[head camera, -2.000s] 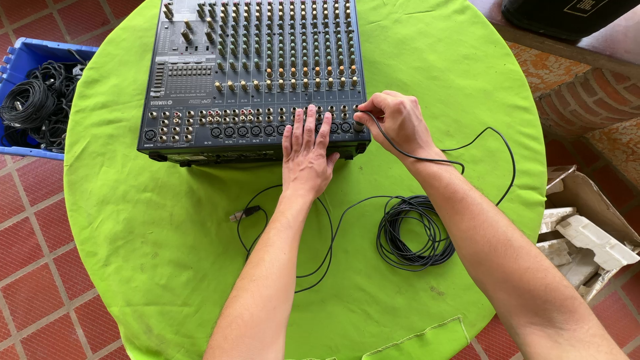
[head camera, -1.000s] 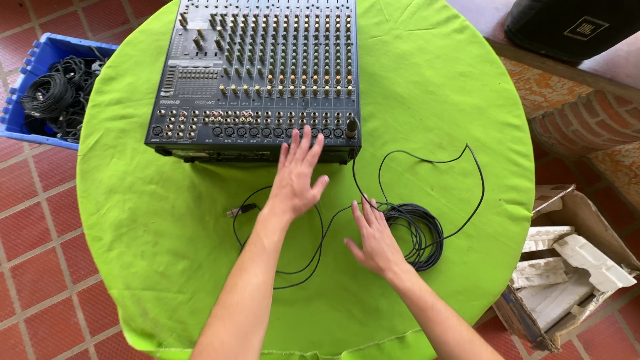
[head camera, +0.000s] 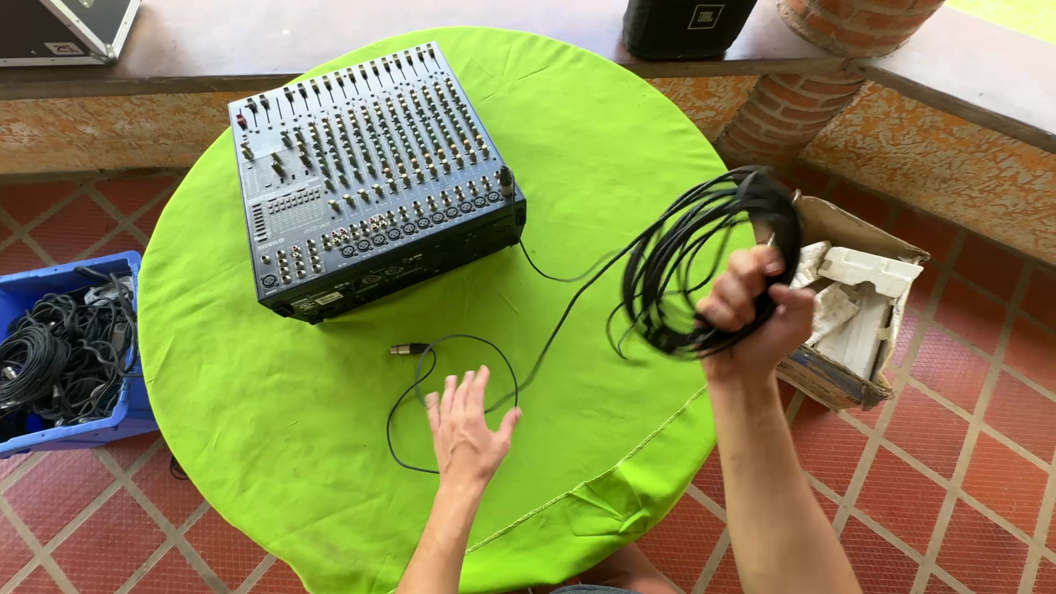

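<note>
My right hand (head camera: 755, 309) grips a coiled black cable (head camera: 660, 268) and holds it up over the right side of the round table; the coil is partly blurred. One strand runs from the coil to a plug (head camera: 506, 180) in the near right corner of the Yamaha audio mixer (head camera: 371, 181). Another strand leads left to a loose loop on the green cloth, ending in an XLR connector (head camera: 406, 350) near the mixer's front. My left hand (head camera: 469, 429), fingers spread and holding nothing, is over that loop; whether it touches the cable I cannot tell.
A blue plastic crate (head camera: 136, 404) full of cables stands left of the table with its green tablecloth (head camera: 272, 462). At the right is a cardboard box (head camera: 887, 388) with white foam pieces. A JBL speaker (head camera: 685, 29) and a black case (head camera: 62, 25) rest on the ledge behind.
The right hand has picked the cable coil up off the table and moved it right. The left hand has moved away from the mixer's front edge. The view has shifted and turned.
</note>
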